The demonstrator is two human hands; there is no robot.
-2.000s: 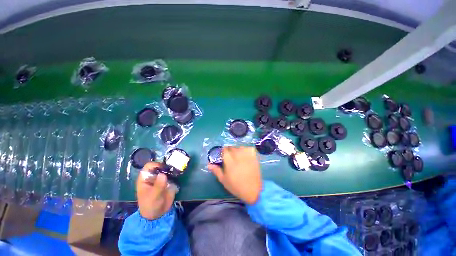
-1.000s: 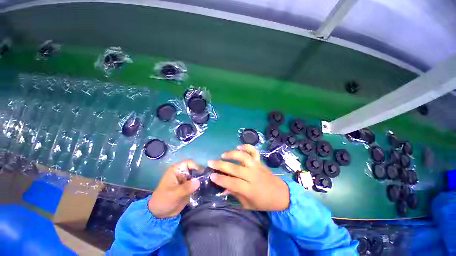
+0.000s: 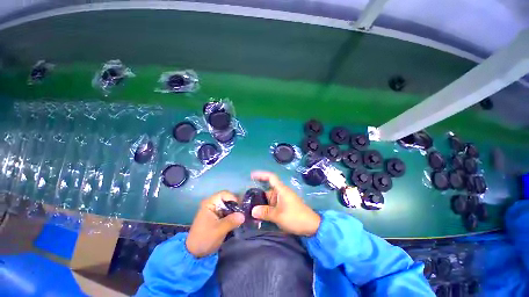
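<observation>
My left hand (image 3: 213,223) grips a small dark piece, partly hidden by its fingers, close above the bench's front edge. My right hand (image 3: 284,207) holds a round black disc (image 3: 254,200) tilted on edge between thumb and fingers, right beside the left hand's piece. Whether the two parts touch is hard to tell. Black hubbed bases (image 3: 361,177) lie in a cluster to the right. Smooth black discs (image 3: 176,174), some on clear film, lie to the left. White pads (image 3: 351,197) lie among the discs at the cluster's lower left.
A clear blister tray (image 3: 75,156) covers the left of the bench. Film-wrapped discs (image 3: 177,80) lie on the bright green strip. A white post (image 3: 452,87) slants over the right side. More discs (image 3: 457,178) stand grouped far right. An open cardboard box (image 3: 95,243) is low left.
The stack with the white pad near my left hand is gone from the bench. Both hands came together over the front edge, and the disc in my right hand is now tilted upright. The view shifted.
</observation>
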